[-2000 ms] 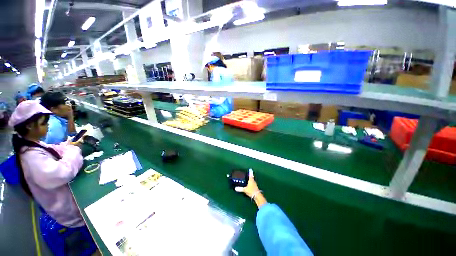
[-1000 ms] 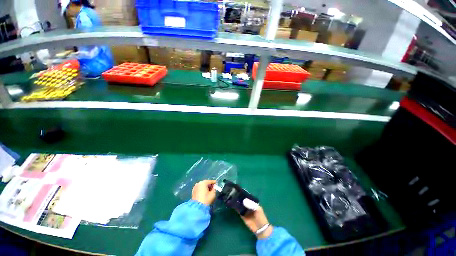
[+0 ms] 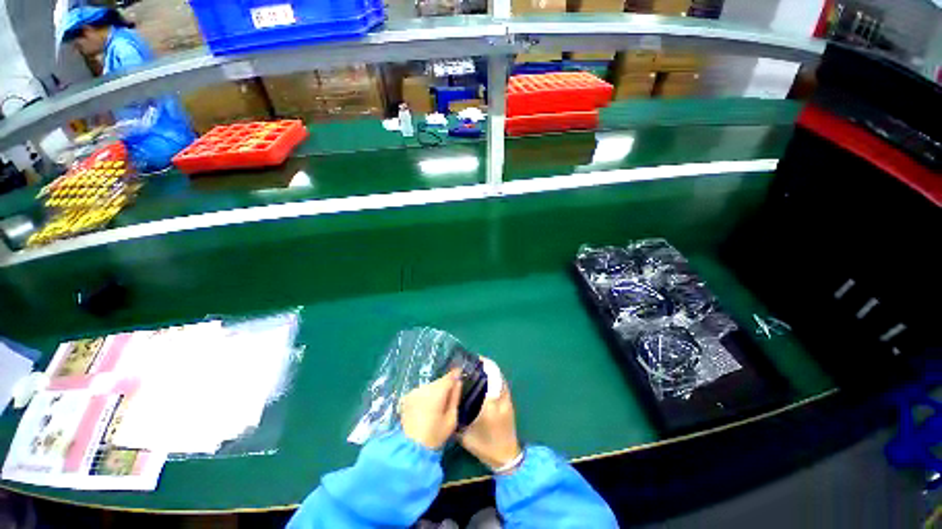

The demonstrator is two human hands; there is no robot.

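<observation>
A black electronic unit (image 3: 472, 387) is held upright between my two hands, just above the bench near its front edge. My left hand (image 3: 430, 410) grips its left side. My right hand (image 3: 494, 422) holds it from the right, with a small white piece (image 3: 492, 378) by the fingers. A clear poly bag (image 3: 398, 377) lies flat on the green bench, just left of and behind the unit. A black tray (image 3: 713, 398) on the right holds several bagged units (image 3: 661, 300), with bare tray at its near end.
Printed sheets (image 3: 181, 398) lie over clear bags at left. Another dark unit (image 3: 100, 298) lies behind them. Stacked black bins (image 3: 847, 248) stand at the right end. A white rail (image 3: 362, 208) crosses behind, with red divided trays (image 3: 243, 144) beyond. A person in blue (image 3: 155, 129) is at far left.
The unit has turned from lying tilted to standing upright, and my hands have closed in around it. The view has shifted, showing more of the bench's right end.
</observation>
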